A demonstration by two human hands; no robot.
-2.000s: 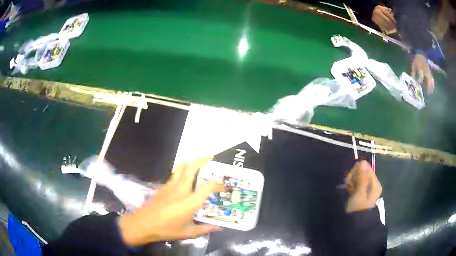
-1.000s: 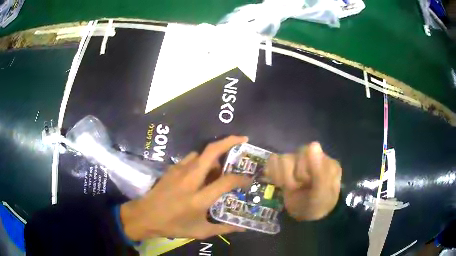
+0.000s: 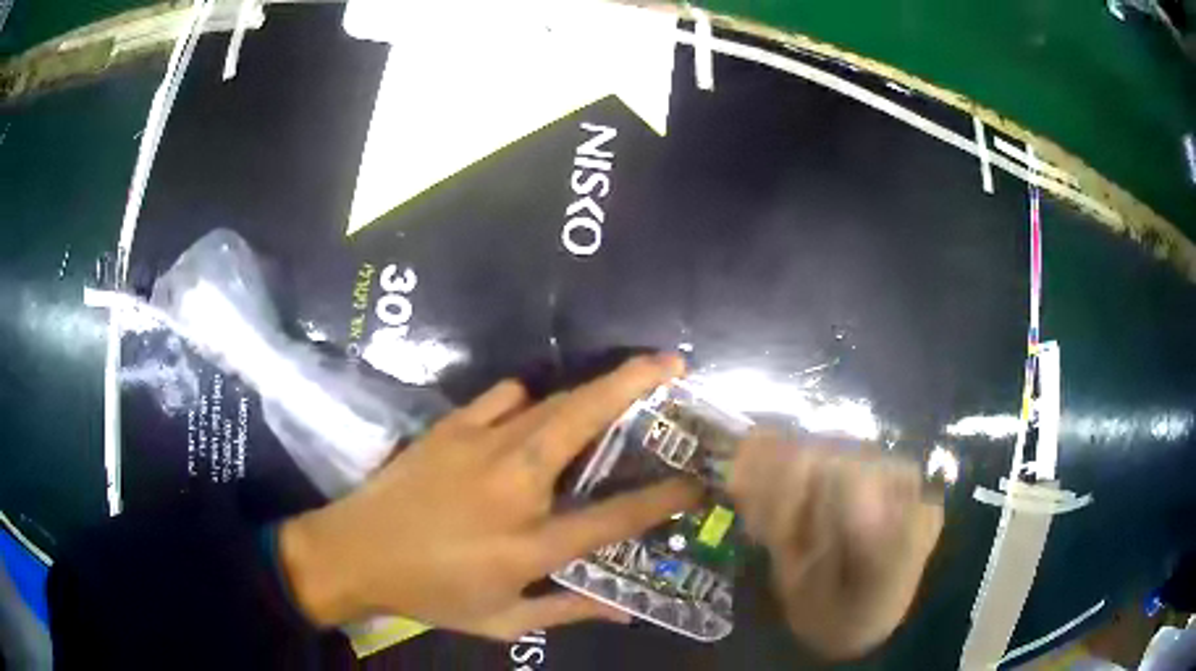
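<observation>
An open clear power strip housing (image 3: 676, 611) lies on the glossy black mat, with a circuit board and a yellow transformer (image 3: 716, 526) inside. My left hand (image 3: 492, 511) is spread over its left side, fingers on the shell and across its inside. My right hand (image 3: 833, 531) is blurred, its fingertips at the right side of the parts; whether it holds a small tool cannot be told. A clear plastic bag (image 3: 282, 374) with the cord runs out to the left of my left hand, partly hidden by it.
The black printed mat (image 3: 813, 236) is taped to the bench. The green conveyor belt (image 3: 997, 66) runs behind its far edge. A grey strip (image 3: 1007, 590) is taped at the right. A blue object (image 3: 24, 583) shows at the lower left edge.
My right hand has come from the right side to the housing. The housing has moved down onto the lower mat with my left hand still on it. The view has tilted down, away from the belt.
</observation>
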